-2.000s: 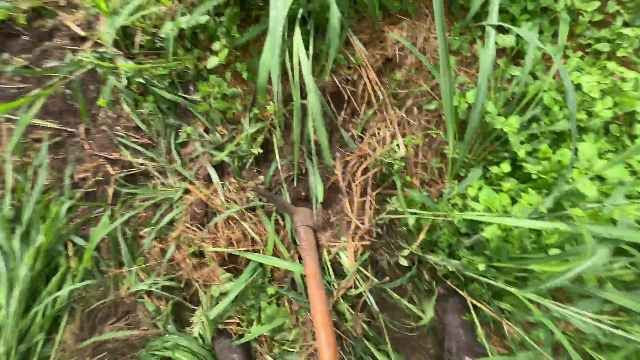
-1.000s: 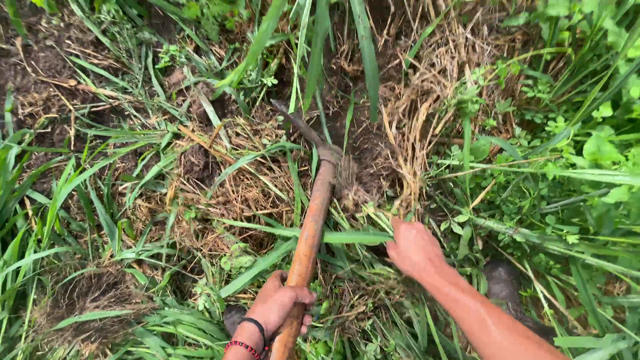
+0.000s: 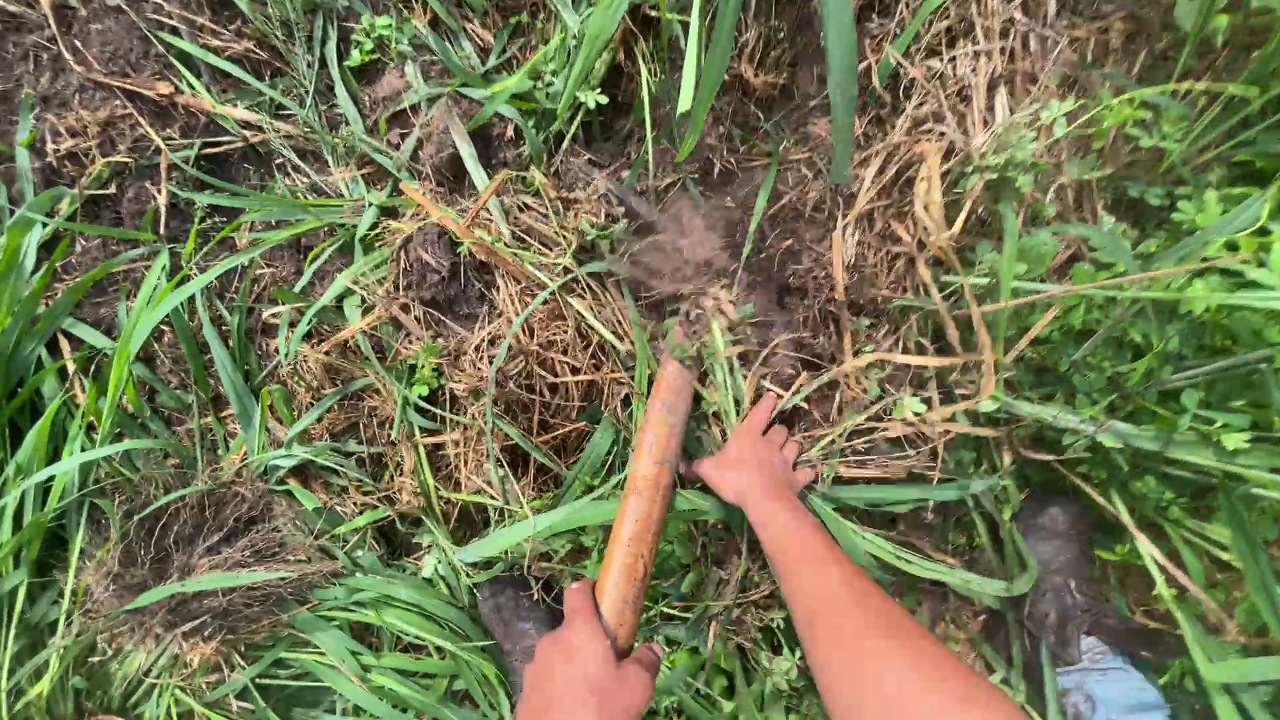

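My left hand (image 3: 590,655) grips the wooden handle (image 3: 650,490) of a digging tool at the bottom centre. The handle runs up and slightly right; its dark metal head (image 3: 625,200) is blurred and partly hidden behind a grass clump with soil-caked roots (image 3: 690,245). My right hand (image 3: 755,455) is just right of the handle, fingers spread, by the clump's green stems (image 3: 722,365) and some dry straw. No hold on anything is visible in it.
Muddy boots (image 3: 1058,560) stand at lower right and lower centre. An uprooted root clump (image 3: 200,560) lies at lower left. Dry straw (image 3: 960,90) and long grass lie on dark soil, with leafy weeds (image 3: 1130,240) on the right.
Two seconds ago no hands showed. Since one second ago, my right hand has come closer to the handle, and a rooted clump now shows over the tool head.
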